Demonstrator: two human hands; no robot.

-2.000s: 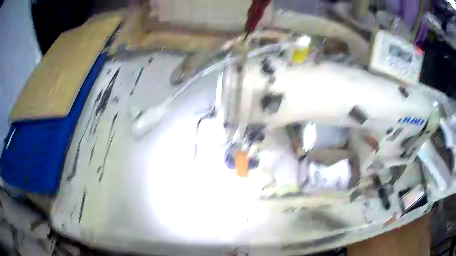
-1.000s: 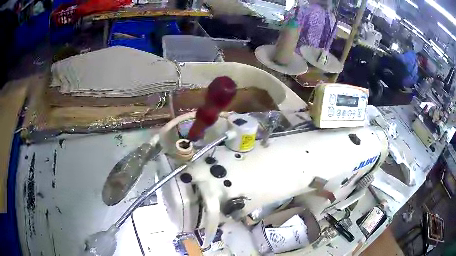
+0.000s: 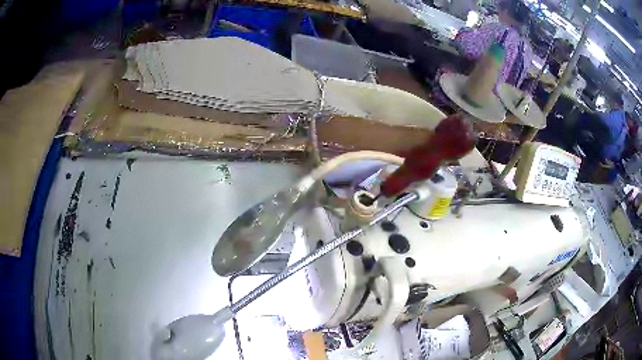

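No hand shows in the picture now. A white sewing machine (image 3: 464,246) with blue lettering lies in front of me across the right half. An orange-tan block (image 3: 314,346) shows at its needle end, cut by the lower edge. A gooseneck lamp (image 3: 193,336) with a silver stem crosses the machine's left end, and its light falls on the table. A screwdriver-like tool with a red handle (image 3: 433,155) stands tilted at the machine's top. A small open box (image 3: 479,330) holds printed white paper (image 3: 447,341). A black slim tool (image 3: 510,339) lies to its right.
A stack of beige-grey cut panels (image 3: 225,74) lies behind the table, with a tie at its right end. A tan board (image 3: 35,126) lies over blue material at the left. A cream control panel (image 3: 549,174) stands behind the machine. A person in patterned purple (image 3: 493,49) is further back.
The view has swung up and towards the left since the first frame. The cloth stack and the person came into view, and the machine now sits lower and further right.
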